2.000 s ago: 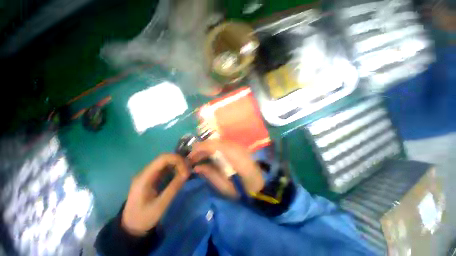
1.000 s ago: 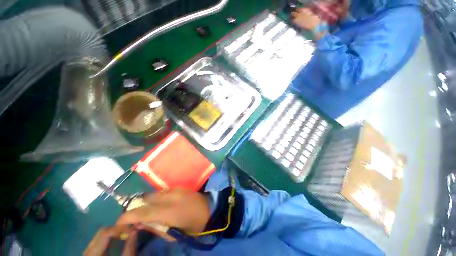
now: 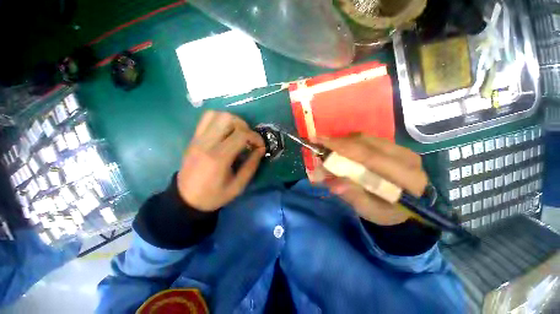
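Note:
My right hand (image 3: 374, 178) grips the soldering iron (image 3: 362, 176) by its cream handle. The iron's thin metal tip points left to the round black housing (image 3: 270, 142), which has shiny parts inside. The tip is at or just above the housing's right edge; I cannot tell whether it touches. My left hand (image 3: 218, 160) holds the housing at its left edge between thumb and fingers. Whether a small block is also pinched there is hidden by the fingers.
A red pad (image 3: 350, 110), tweezers (image 3: 258, 95) and a white sheet (image 3: 222, 64) lie behind. A metal tray (image 3: 423, 130) with a sponge (image 3: 446, 65) is back right. Component trays flank both sides (image 3: 61, 165) (image 3: 491, 175). The clear hood (image 3: 295, 27) hangs at the back.
The view has swung back left and down, so both hands, the housing and the left component tray show again. The iron's tip now shows clearly at the housing; earlier frames are blurred.

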